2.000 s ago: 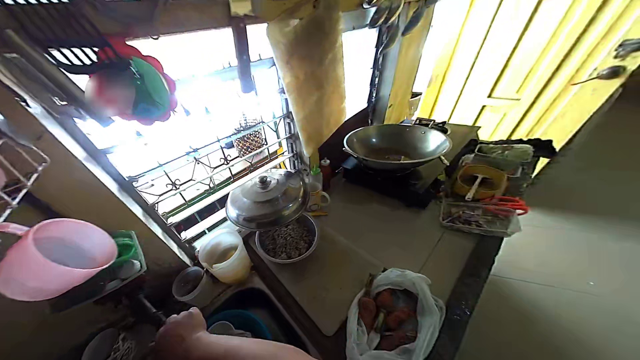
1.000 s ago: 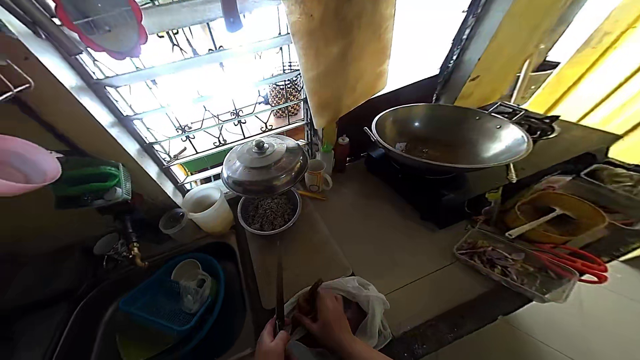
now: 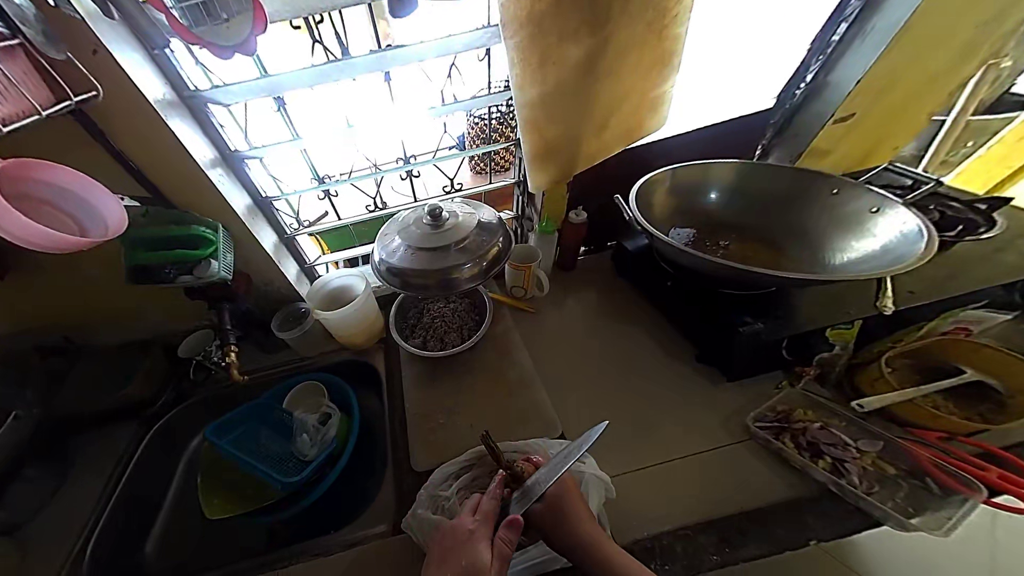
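My left hand (image 3: 472, 532) is closed around a kitchen knife (image 3: 560, 468), whose blade points up and right across my right hand; the handle is hidden. My right hand (image 3: 556, 500) grips a brown, stemmed piece of produce, possibly a cooked eggplant (image 3: 518, 470), its stalk sticking up to the left. Both hands are over an open white plastic bag (image 3: 448, 484), its contents mostly hidden. Just beyond the bag lies a cutting board (image 3: 480, 400). At its far end stands a metal bowl of dark ground food (image 3: 442, 324), partly beneath a metal lid (image 3: 442, 248).
A large wok (image 3: 784, 216) sits on the stove at right. Nearer are a clear tray of sliced onions (image 3: 848, 456), a yellow container (image 3: 944, 380) and red-handled scissors (image 3: 976, 468). The sink (image 3: 144, 488) at left holds a blue basket (image 3: 272, 436). A mug (image 3: 524, 268) stands behind the board.
One hand was by the sink two seconds ago; both are now at the bag. Since one second ago, the knife has turned from pointing away to slanting right, and the stemmed piece shows more. The view has swung.
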